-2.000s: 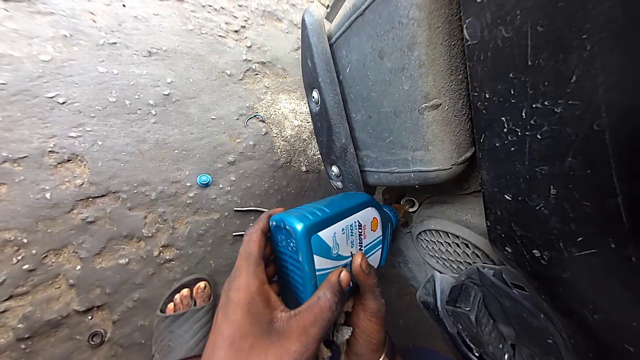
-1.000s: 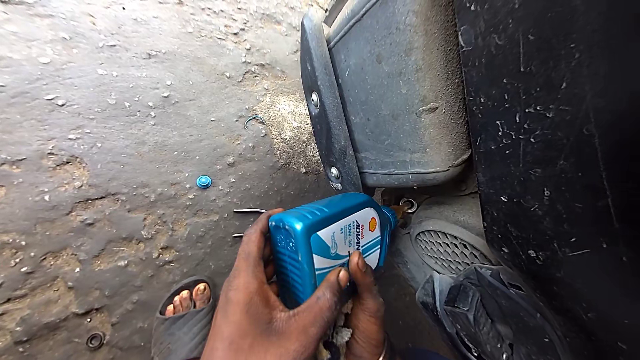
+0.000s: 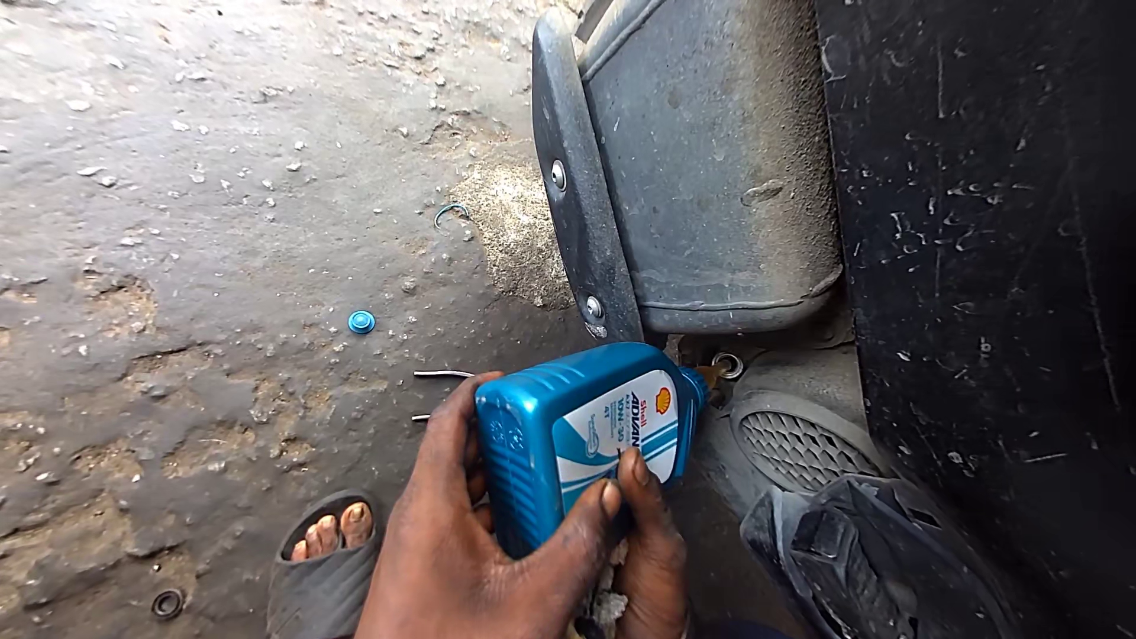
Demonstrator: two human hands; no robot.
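A blue Shell Advance oil bottle [image 3: 524, 461] lies tilted on its side, with my left hand [image 3: 479, 532] wrapped around its base and lower side. My right hand [image 3: 652, 550] is beneath it, its finger or thumb tip against the label's edge; the rest is mostly hidden, and a pale, crumpled scrap [image 3: 608, 608] shows beside it. The bottle's mouth points right, and brown oil [image 3: 710, 374] runs from it at a round metal-rimmed opening [image 3: 729, 365] in the engine casing. A ribbed oval cover [image 3: 803, 444] sits just below that opening.
Above the bottle is a dusty grey metal housing [image 3: 710, 177] with a bolted black guard [image 3: 581, 186]. A scratched black panel [image 3: 985, 266] fills the right side. On the rough ground lie a blue cap [image 3: 361, 322] and a dark ring [image 3: 167, 604]. A sandalled foot [image 3: 324, 568] stands lower left.
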